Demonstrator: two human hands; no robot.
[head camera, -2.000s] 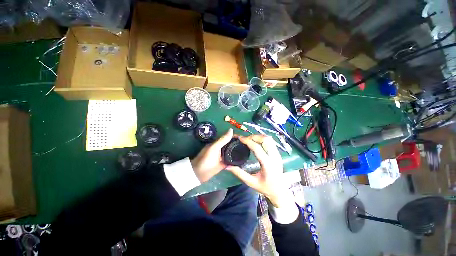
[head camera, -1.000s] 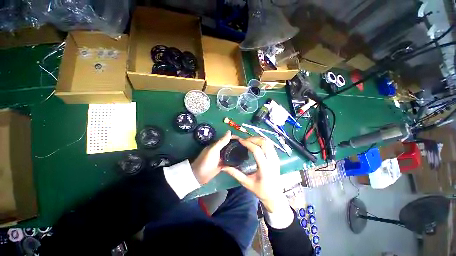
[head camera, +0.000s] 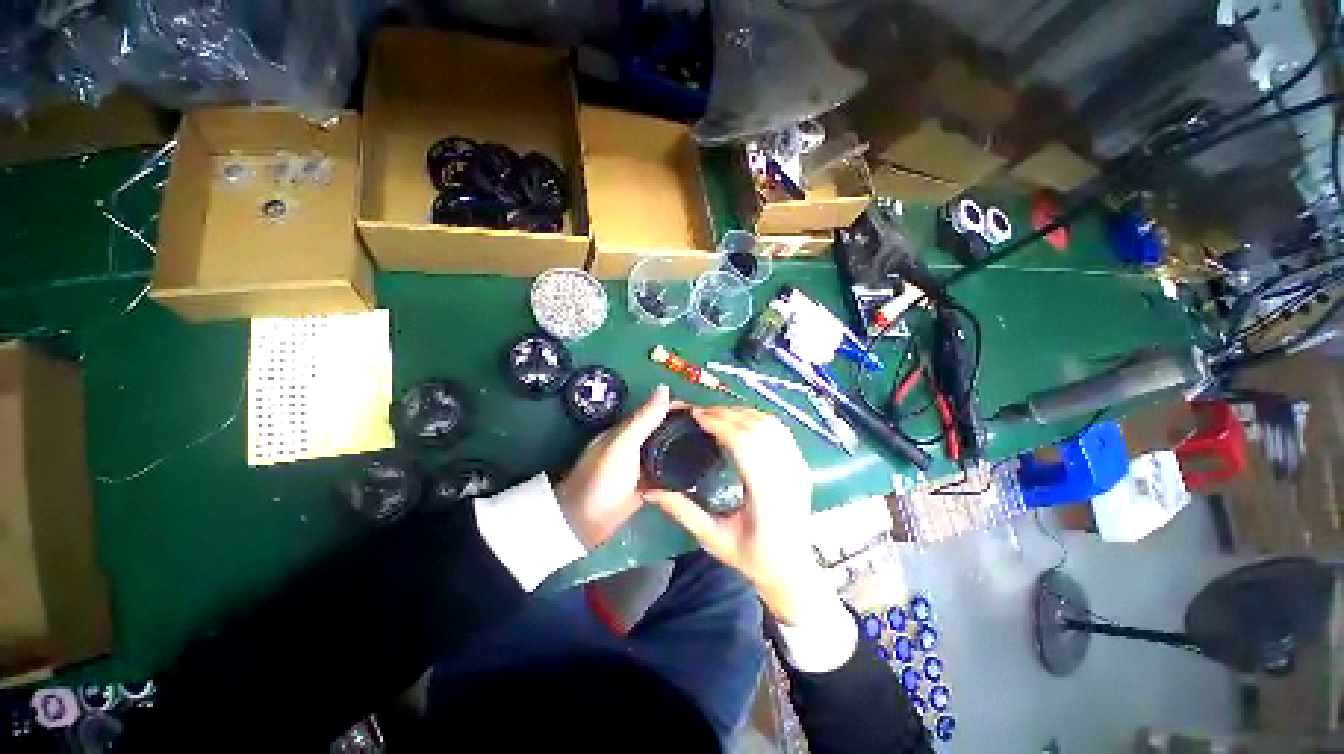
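Note:
A round black housing (head camera: 683, 460) is held between my two hands above the bench's front edge. My left hand (head camera: 602, 479) grips its left side, and my right hand (head camera: 759, 494) holds its right side with thumb and fingers. A glassy or shiny part shows at the housing's lower right, but I cannot tell what it is. Several more round black units, such as this one (head camera: 596, 393), lie on the green bench to the left of my hands.
Open cartons stand at the back, one with black rings (head camera: 494, 189). A tub of silver grains (head camera: 569, 302), clear cups (head camera: 659, 290), a label sheet (head camera: 320, 386), an orange-handled screwdriver (head camera: 683, 367) and cabled tools (head camera: 958, 368) lie around. A blue stool (head camera: 1076, 464) stands at right.
The housing has tilted slightly in my hands, and a shiny part shows more at its lower right. Both hands keep their hold. The whole view has shifted a little.

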